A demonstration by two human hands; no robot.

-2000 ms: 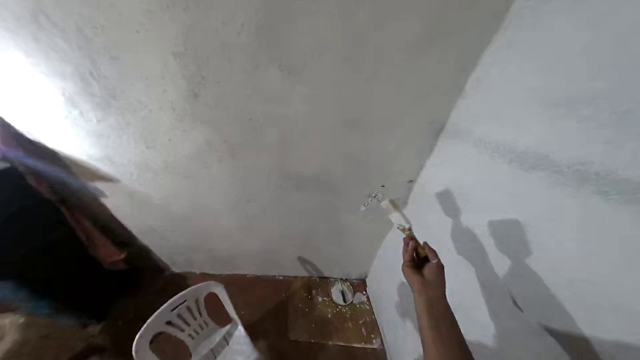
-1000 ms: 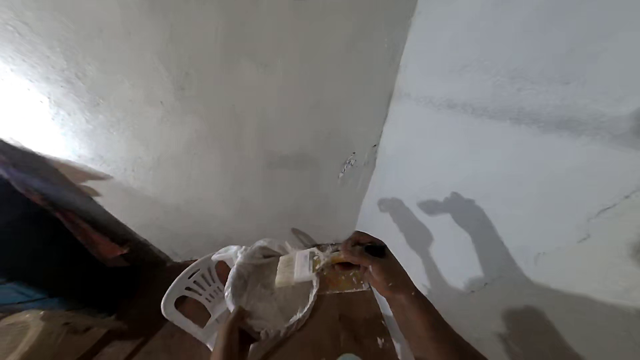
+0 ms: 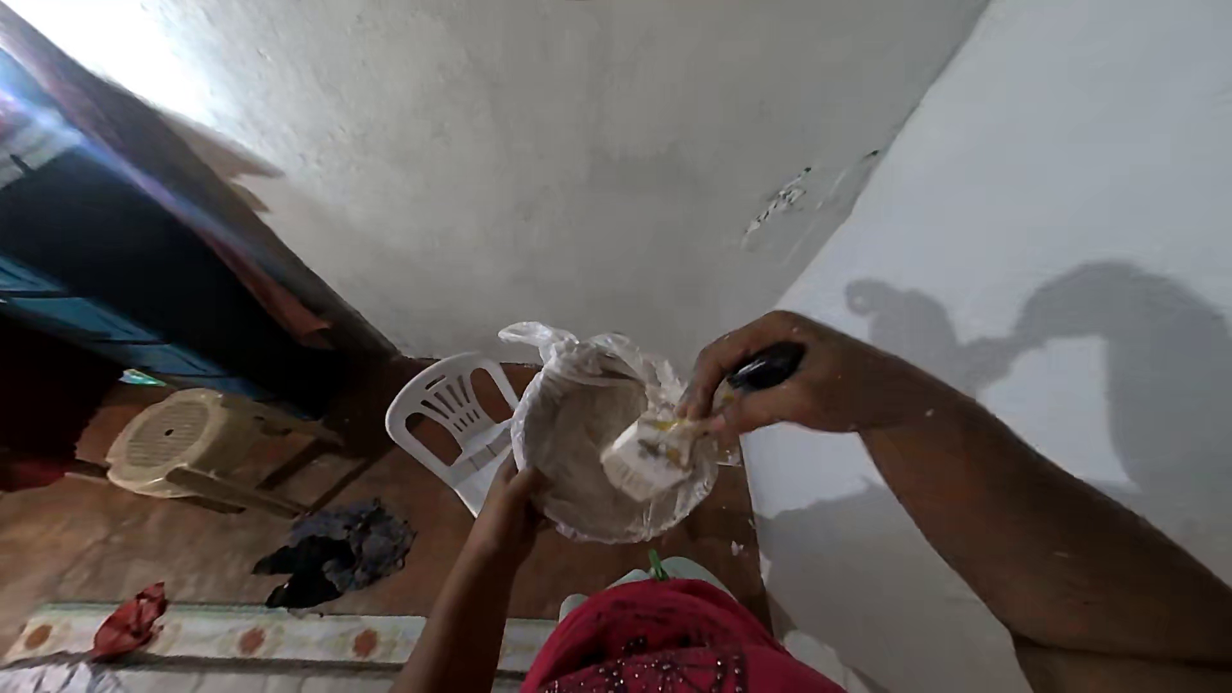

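Observation:
A round container lined with clear plastic (image 3: 568, 462) is held up in front of me, with a whitish coating inside. My left hand (image 3: 515, 500) grips its left rim. My right hand (image 3: 760, 375) holds a paintbrush (image 3: 650, 457) by its dark handle. The wide, white-coated brush head is inside the container, near its right side. Whether the bristles touch the inner wall, I cannot tell.
Grey wall (image 3: 577, 192) ahead has a rough patch (image 3: 780, 204) near the corner; a white wall (image 3: 1011, 173) rises at right. Below left are a white plastic chair (image 3: 467, 414), a beige stool (image 3: 173, 443), dark cloth (image 3: 346, 549), red cloth (image 3: 132, 621) and a patterned strip (image 3: 308, 635).
Two seconds ago my right hand held the brush near the rough patch; one second ago it was over the container. The brush head now points down inside it. The view has tilted downward.

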